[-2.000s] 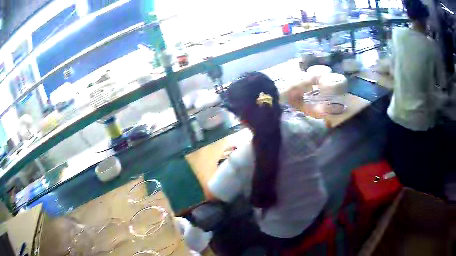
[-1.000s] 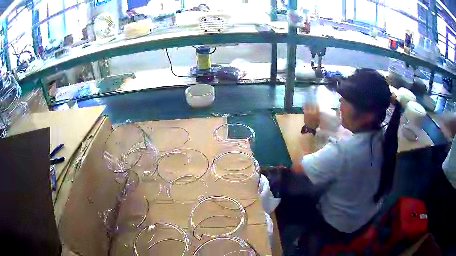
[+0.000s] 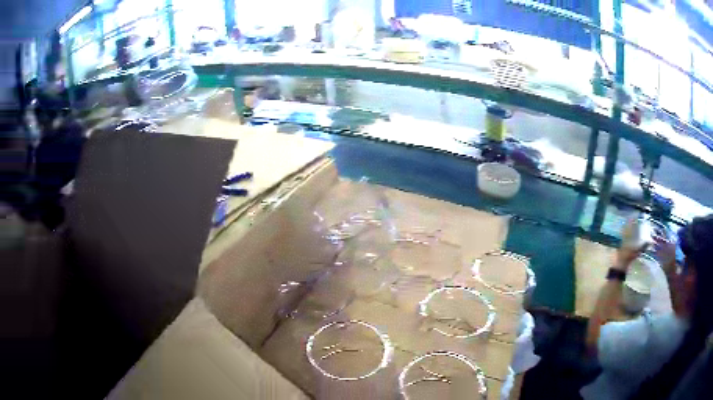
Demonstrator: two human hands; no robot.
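Observation:
Neither of my hands is in view. Several thin hoops with fine wires across them lie on the brown cardboard sheet. One white ring with wire lies near the front, and others lie to its right and behind. More clear hoops lie bunched at the sheet's left side, blurred. A brown carton flap stands at the lower left, cut off by the bottom edge.
A dark carton panel rises at left beside dark blue hand tools on a board. A white bowl and a yellow-and-black item stand at the back. A seated person at right holds a white housing.
The view has swung left. The hoops, bowl and seated person now appear further right, and more of the carton panel and flaps shows at left. The neighbour now has a white housing before them.

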